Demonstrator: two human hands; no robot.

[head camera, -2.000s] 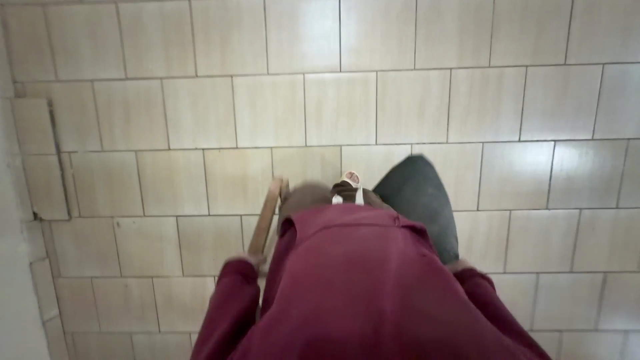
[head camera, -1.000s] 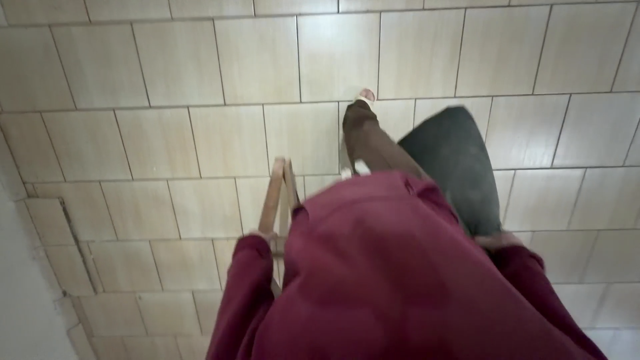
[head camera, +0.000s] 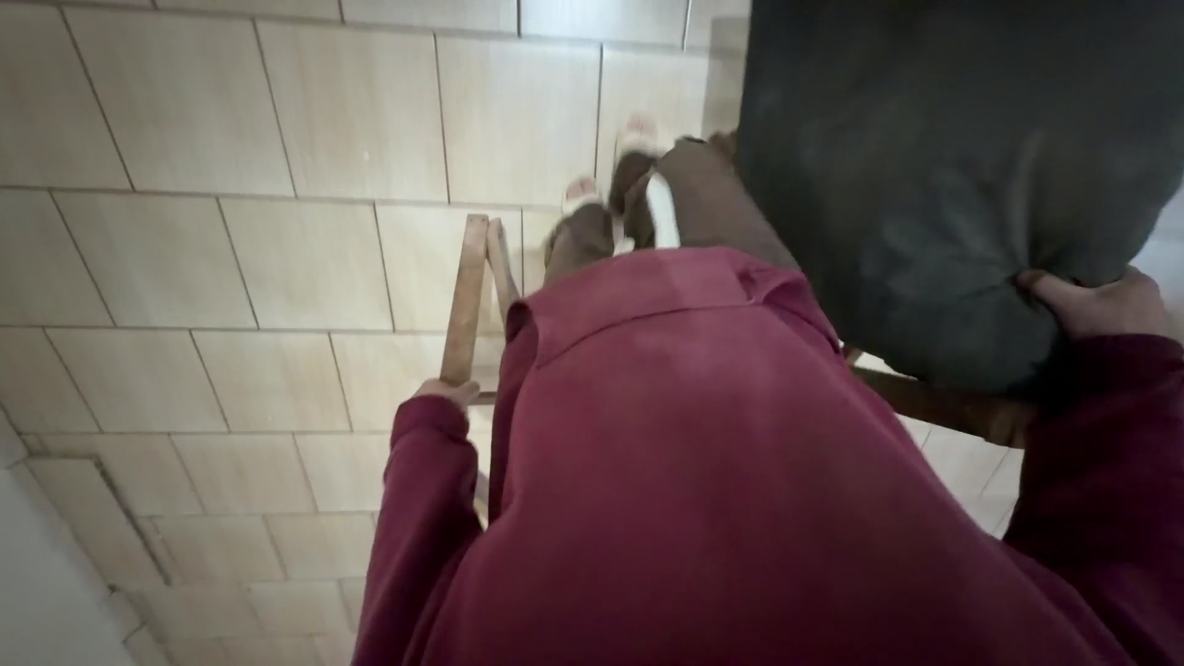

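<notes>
My left hand [head camera: 450, 392] is closed on a narrow wooden frame [head camera: 465, 301] of two bars that meet near their far ends, at the left of my body. At the right, my right hand [head camera: 1101, 301] grips a dark grey cushion [head camera: 925, 185], its thumb pressing creases into the fabric. Below the cushion's near edge a brown wooden bar [head camera: 943, 404] shows; whether it joins the cushion is hidden. My maroon top covers the centre, with brown trousers and light open-toed footwear [head camera: 581, 192] beyond it.
Beige tiles [head camera: 305, 264] cover the floor. A pale wall [head camera: 46, 573] runs along the lower left, with a raised or loose tile [head camera: 88, 513] beside it.
The dark cushion has come up larger at my right side, with the right hand now plainly seen on it. The wooden frame remains in my left hand. The view has shifted.
</notes>
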